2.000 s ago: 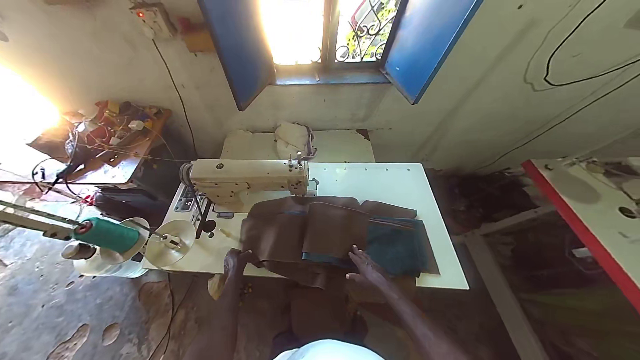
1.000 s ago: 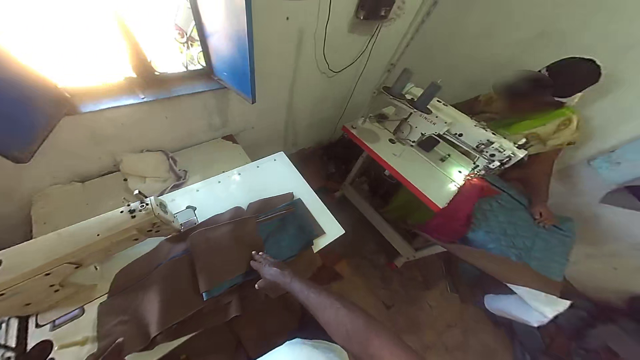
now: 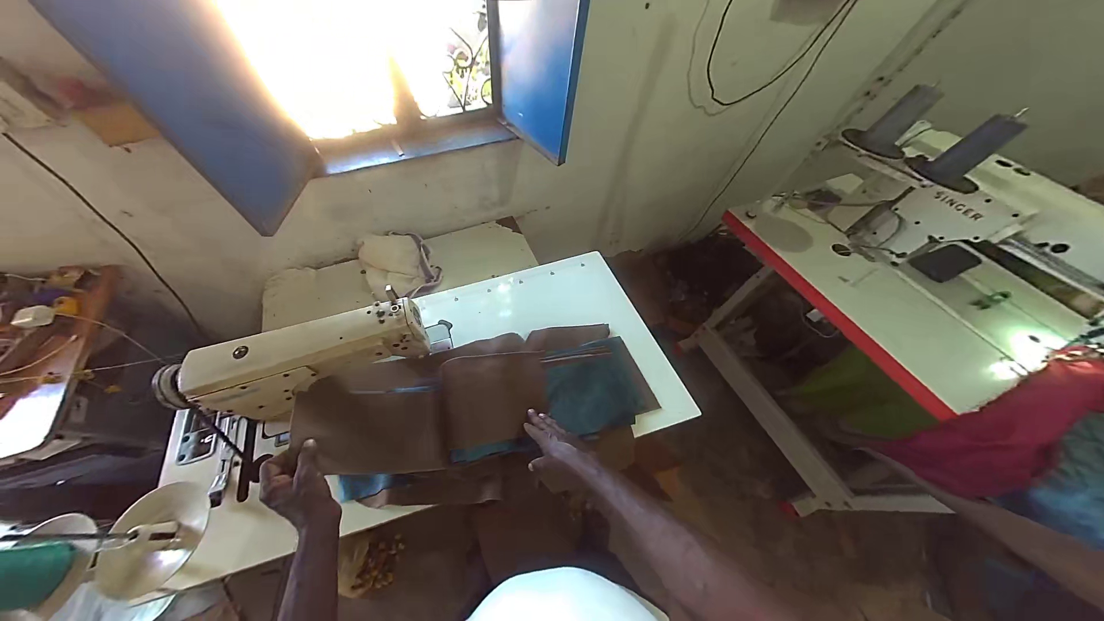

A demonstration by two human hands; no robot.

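Observation:
Brown fabric pieces (image 3: 371, 423) lie across the white sewing table, partly under the head of an industrial sewing machine (image 3: 302, 358). Their left edge is raised a little, gripped by my left hand (image 3: 297, 487) between thumb and fingers. Flat on the cloth, near the border of the brown piece and a teal fabric piece (image 3: 591, 392), rests my right hand (image 3: 552, 438), fingers spread and holding nothing. The needle area is hidden by the machine head and cloth.
A second sewing machine (image 3: 957, 211) stands on a red-edged table (image 3: 828, 302) at the right, with a person's forearm (image 3: 992, 526) and red cloth below. Thread cones on a stand (image 3: 155, 543) are at lower left. A blue-shuttered window (image 3: 535, 78) is behind.
My left hand now lifts the left part of the brown fabric. The view has swung right and partly back; the neighbouring person, seen a second ago, is mostly out of frame.

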